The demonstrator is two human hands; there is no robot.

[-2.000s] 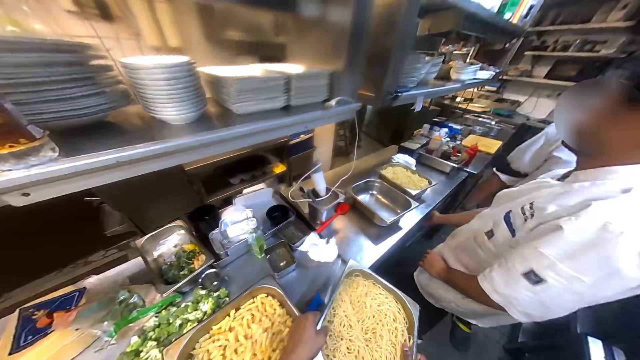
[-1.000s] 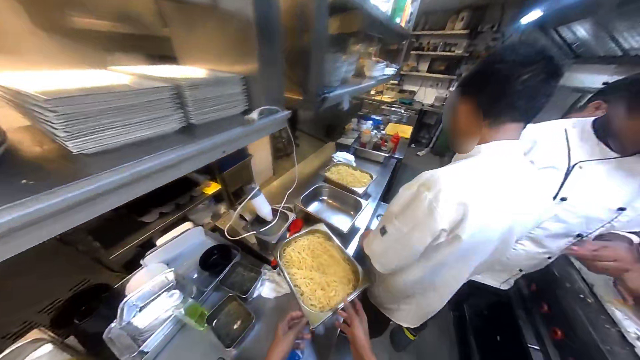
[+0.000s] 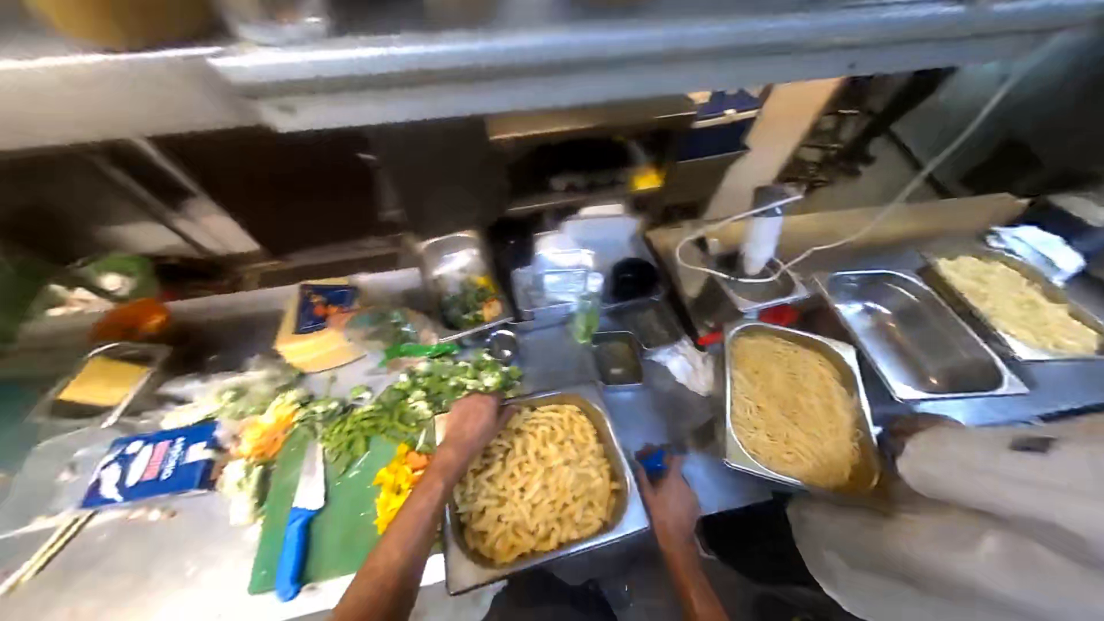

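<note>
In front of me is a steel pan of short pasta [image 3: 539, 483]. My left hand [image 3: 473, 424] grips its far left rim. Beside the pan's right edge, my right hand [image 3: 668, 496] is near a small blue object [image 3: 655, 461]; whether it holds the object or the pan's rim is hard to see. Farther right, a steel pan of spaghetti [image 3: 793, 410] stands at the counter edge, close to a person in white [image 3: 992, 509]. Left of my pan, a knife with a blue handle [image 3: 297, 543] lies on a green cutting board [image 3: 358, 509] beside chopped green vegetables [image 3: 448, 384].
Behind the spaghetti are an empty steel pan [image 3: 923, 332], another pasta pan [image 3: 1018, 302] and a stick blender [image 3: 763, 233] with a looping cord. A red utensil [image 3: 776, 316] lies near them. A steel shelf [image 3: 604, 65] crosses above. Cheese slices [image 3: 315, 341] lie at the left.
The spaghetti pan was between my hands; now it rests farther right, by the person in white. My left hand has moved to the short-pasta pan. The view has swung left.
</note>
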